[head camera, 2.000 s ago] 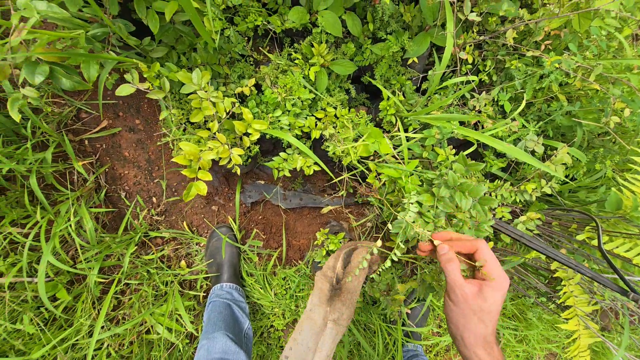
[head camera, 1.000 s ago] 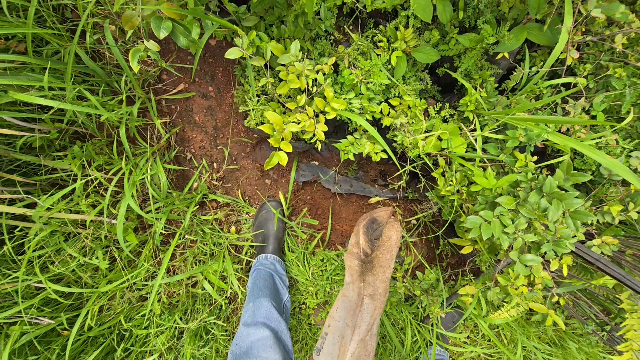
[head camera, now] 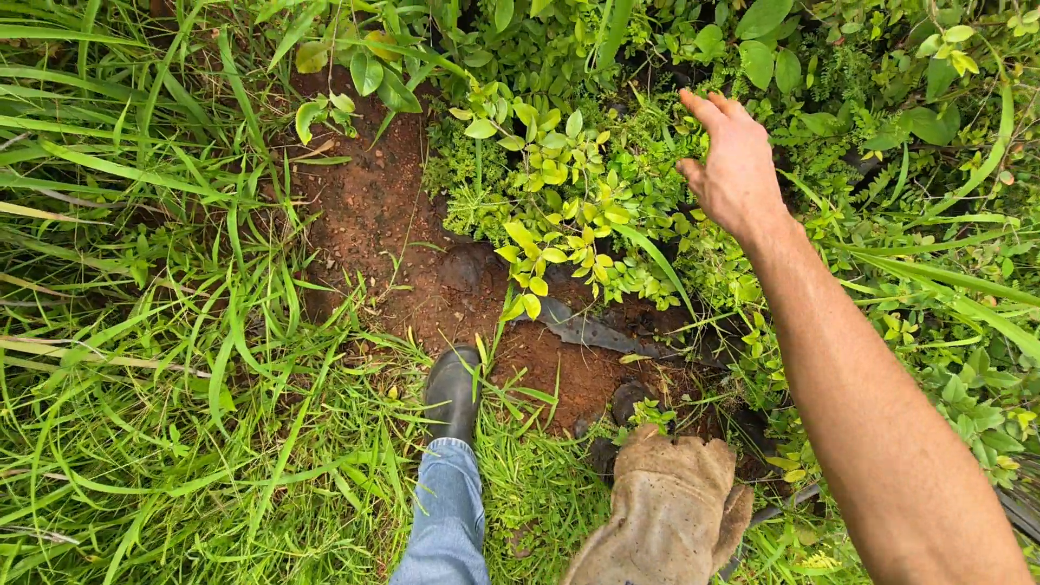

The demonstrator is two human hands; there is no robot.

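Observation:
My right hand (head camera: 727,158) is bare and stretches out over the leafy plants (head camera: 569,162), its fingers apart and nothing seen in it. My left hand (head camera: 678,487) wears a tan work glove and points down near the lower middle, over the grass; its fingers are curled or bent away, so its grip is hard to make out. Just beyond the glove is a small green sprig (head camera: 650,414) beside a dark lump. A strip of dark plastic sheet (head camera: 593,331) lies on the reddish soil between the glove and the plants.
A black rubber boot (head camera: 453,394) and a blue jeans leg (head camera: 445,512) stand at the soil's edge. Bare reddish soil (head camera: 366,203) runs up the middle left. Tall grass (head camera: 122,325) covers the left side, and dense shrubs (head camera: 967,357) fill the right.
My right hand, at a thin stem two seconds ago and out of view one second ago, now reaches far forward over the plants. The gloved left hand is lower relative to the plastic strip.

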